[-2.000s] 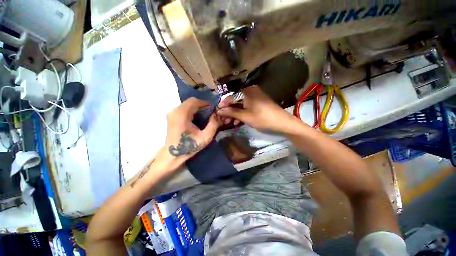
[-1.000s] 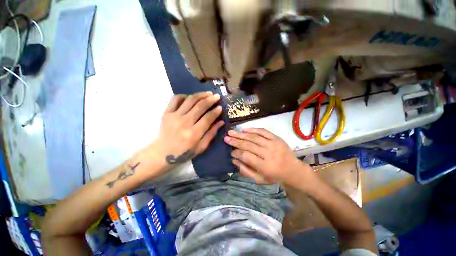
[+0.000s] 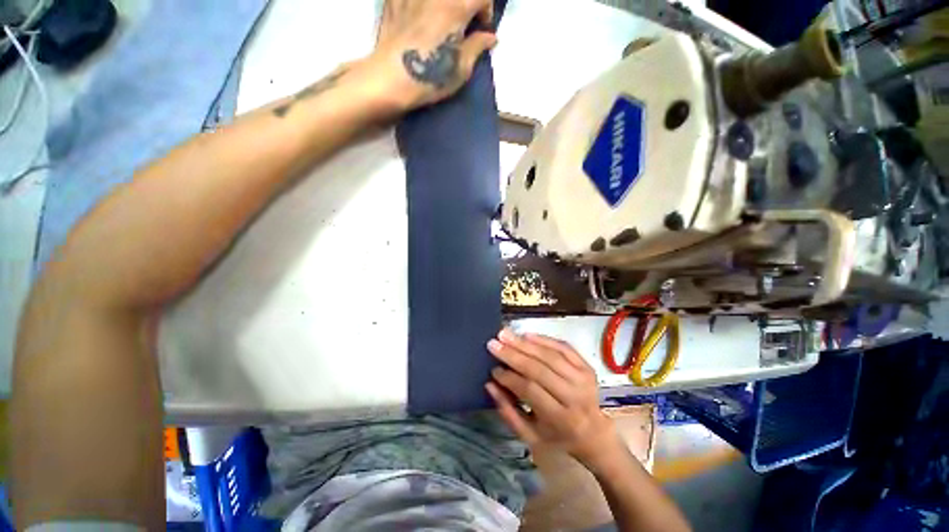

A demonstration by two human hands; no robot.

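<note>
A long dark navy fabric strip (image 3: 453,239) lies flat on the white table, running from the top of the view to the table's front edge, left of the needle area. My left hand (image 3: 432,47) is at the strip's far part, its thumb and fingers closed at the right edge; the fingertips are partly hidden. My right hand (image 3: 552,395) is at the near right edge, fingertips resting on the strip, fingers slightly spread. The cream sewing machine head (image 3: 624,156) with a blue HIKARI badge stands right of the strip.
Scissors with one red and one yellow loop (image 3: 656,351) lie on the table right of my right hand. Light blue-grey cloth (image 3: 146,104) lies at the left, partly under my left forearm. Blue baskets (image 3: 806,410) stand at the lower right. White cord shows at the left edge.
My left hand has moved from beside the needle to the strip's far part. My right hand remains at the near edge. The view has shifted, and more of the strip shows flat.
</note>
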